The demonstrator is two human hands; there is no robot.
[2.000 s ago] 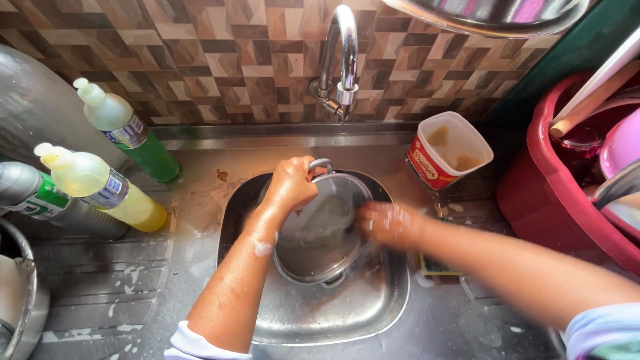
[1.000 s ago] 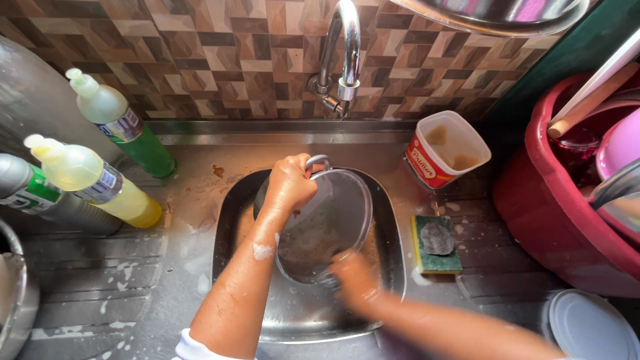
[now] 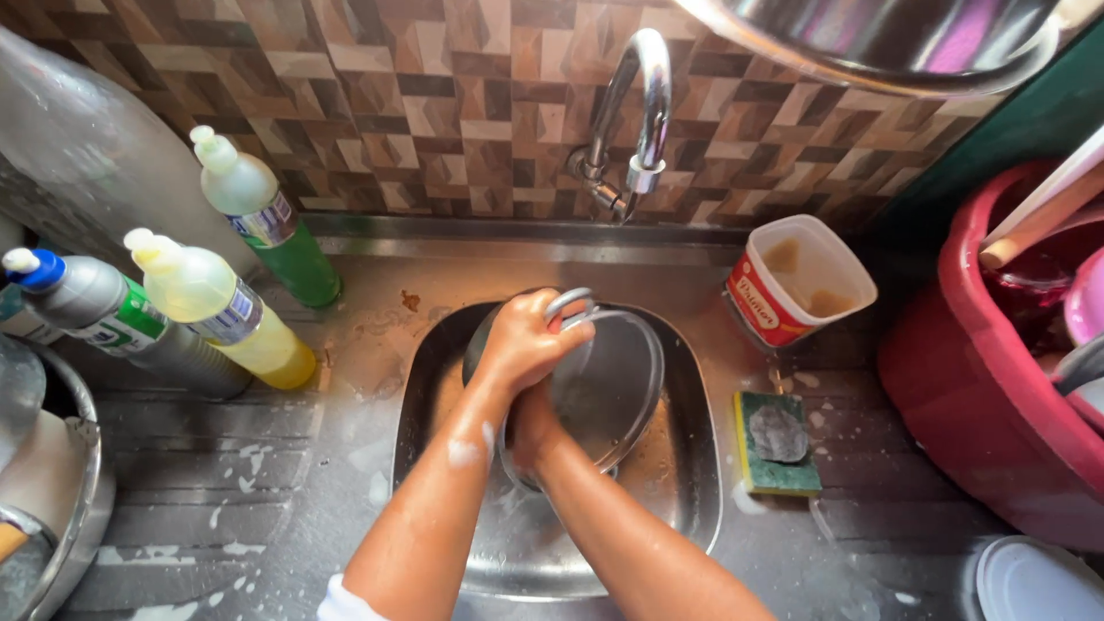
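Note:
A grey metal pot (image 3: 617, 379) with a loop handle is tilted in the stainless steel sink (image 3: 552, 582). My left hand (image 3: 530, 341) grips its rim beside the upper handle. My right hand (image 3: 535, 423) reaches into the pot's left side, under my left wrist; its fingers are mostly hidden, so what it holds cannot be told. A bit of foam clings to my left forearm. Above the sink stands the chrome faucet (image 3: 651, 112), with no water seen running. Right of the sink lies a green and yellow sponge (image 3: 780, 479) with a grey scouring pad (image 3: 779, 433) on it.
Behind the sponge stands a plastic tub (image 3: 768, 297). A red basin (image 3: 975, 414) with dishes fills the right side, near a white lid (image 3: 1039, 582). Several bottles, one with green liquid (image 3: 297, 263), stand left, beside a large metal pot (image 3: 90, 483).
My right hand has moved from the pot's right side, then its lower edge, to inside its left side. My left hand stays at the handle. The sponge, earlier mostly behind my right arm, is now uncovered.

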